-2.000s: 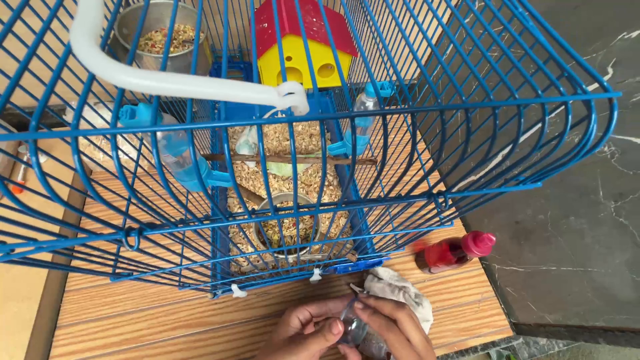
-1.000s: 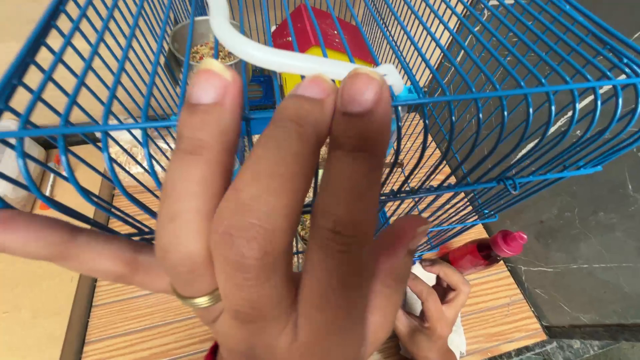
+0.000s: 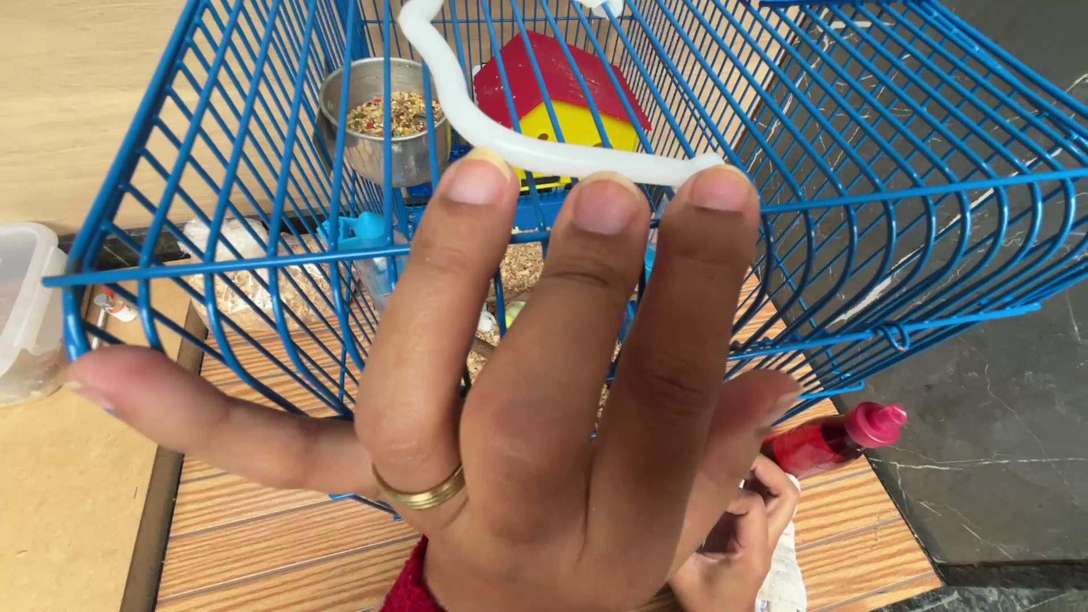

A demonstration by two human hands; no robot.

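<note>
My left hand is raised close to the camera, its back toward me, fingers spread, a gold-coloured ring on one finger. Three fingertips overlap the white plastic handle of the blue wire cage; contact is unclear. Lower right, behind it, my right hand is curled beside a white cloth; what it holds is hidden. Near it lies a bottle of red liquid with a pink cap. Inside the cage are a metal bowl of seed mix, a red-roofed yellow plastic house and wood shavings.
The cage stands on a wood-grain striped tabletop. At far left is a translucent plastic tub. A clear bag of shavings sits left, behind the bars. Dark veined stone lies to the right.
Two seconds ago both hands were together on a small clear object before the cage. My left hand has since let go and risen toward the camera, while my right stays low by the cloth.
</note>
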